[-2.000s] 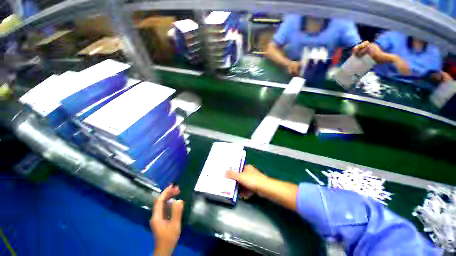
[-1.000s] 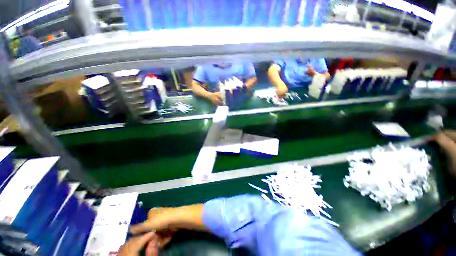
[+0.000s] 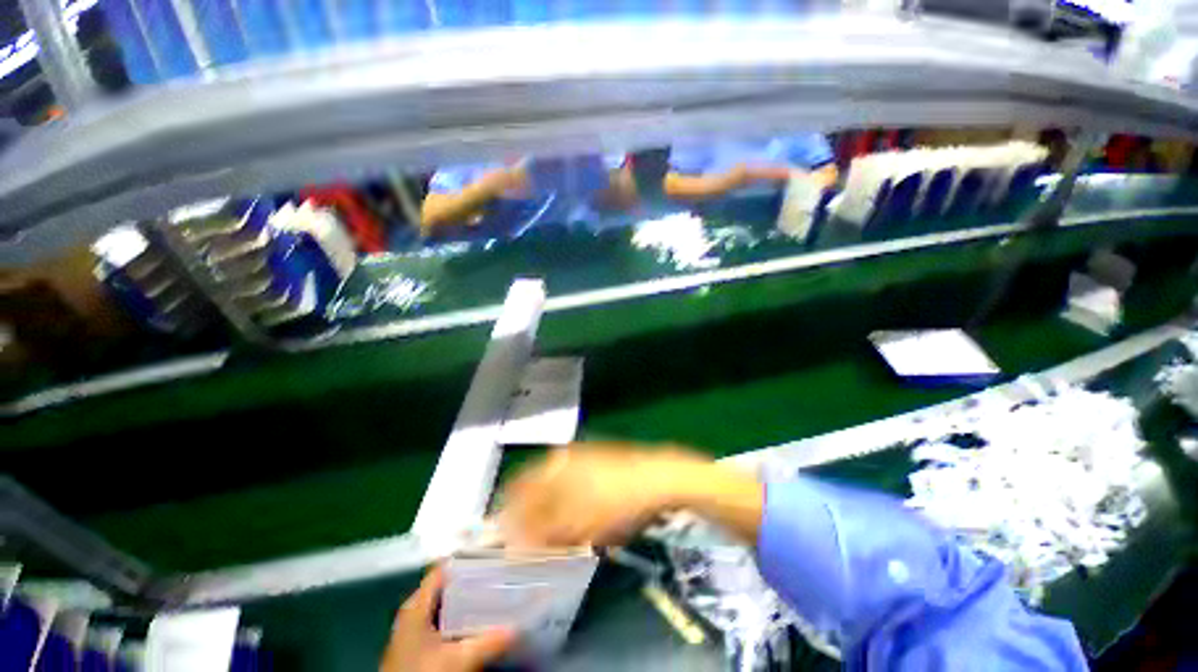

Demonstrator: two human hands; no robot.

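A white retail carton (image 3: 515, 601) is upright at the bottom centre, its narrow top end towards me. My left hand (image 3: 440, 630) holds it from the left, with the thumb across its near face. My right hand (image 3: 572, 499) is blurred and lies over the carton's top end; whether its fingers hold anything is hidden. The near pile of small white pieces (image 3: 736, 597) is right of the carton, partly behind my right sleeve. A tan stick (image 3: 673, 612) lies at that pile's left edge.
The stop bar (image 3: 476, 427) lies across the green belt, with a carton (image 3: 545, 400) against it. Another carton (image 3: 935, 355) is on the belt farther right. The main pile (image 3: 1031, 473) is at right. Stacked cartons (image 3: 191, 643) stand lower left. The overhead shelf crosses above; blue-shirted workers are opposite.
The view has swung right. My left hand now holds a carton in front of me, away from the stack, and my right hand has moved over its top. One carton at the bar is no longer visible.
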